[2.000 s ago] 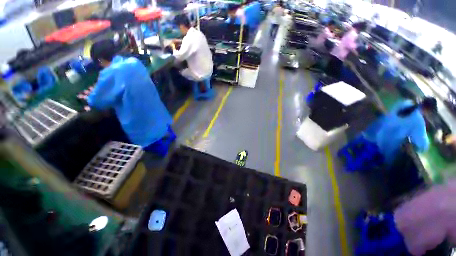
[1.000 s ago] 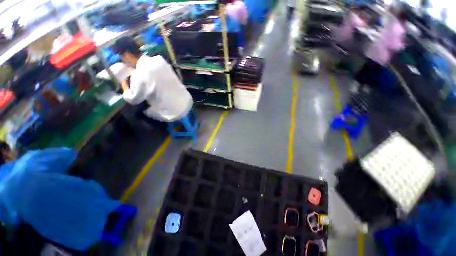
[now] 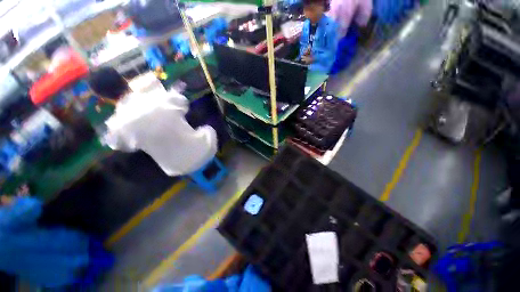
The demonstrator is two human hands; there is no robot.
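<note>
A black foam parts tray (image 3: 296, 194) with square pockets, mostly empty, spans the lower middle, tilted across the view. A light-blue watch part (image 3: 254, 204) lies near its left side. A white paper slip (image 3: 322, 257) lies on its middle. At its lower right are a pink-red part (image 3: 421, 253), a red-rimmed watch housing (image 3: 382, 263) and a yellow-marked watch unit (image 3: 418, 284), all blurred. Neither of my hands shows; the tray's near part is cut off by the bottom edge.
A person in white sits on a blue stool (image 3: 210, 173) at left. A green-shelved rack (image 3: 251, 101) with a monitor stands ahead, beside stacked trays (image 3: 325, 122). Blue clothing shows at the lower left. A dark cart (image 3: 456, 117) stands at right. Yellow lines (image 3: 402, 165) mark the floor.
The view has swung, and the rack and stacked trays are nearer. The tray appears rotated, its left side higher in view. The white tray stack at right has left the picture.
</note>
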